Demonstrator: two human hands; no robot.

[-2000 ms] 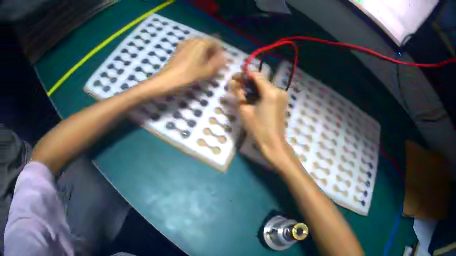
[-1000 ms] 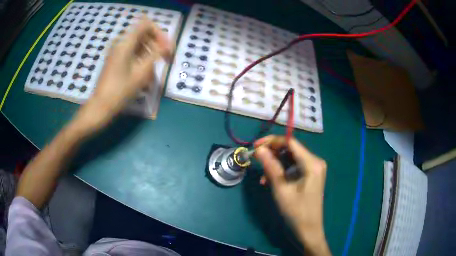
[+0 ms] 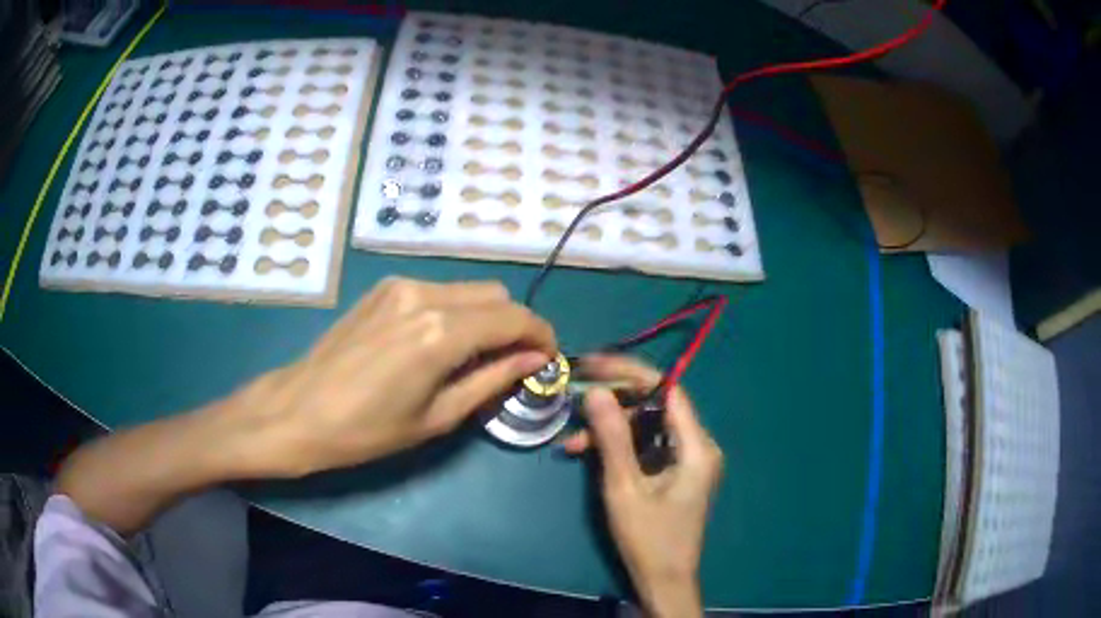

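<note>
The silver metal fixture stands on the green mat near the centre, with a brass-coloured ring on top. My left hand is at the fixture from the left, its thumb and fingertips at the ring; whether they hold a small part cannot be told. My right hand is just right of the fixture, closed around the dark wired hand tool. A thin pale tip points from its fingers toward the ring. Red and black leads run up from the tool.
The left foam tray and the right foam tray lie behind the hands, with dark parts in some cutouts. The leads cross the right tray. A cardboard piece lies upper right. Spare trays stand at the right edge, beyond blue tape.
My left hand has come from over the trays down to the fixture's ring. My right hand has moved slightly left and down, still with the tool. The view has shifted, showing the left tray uncovered.
</note>
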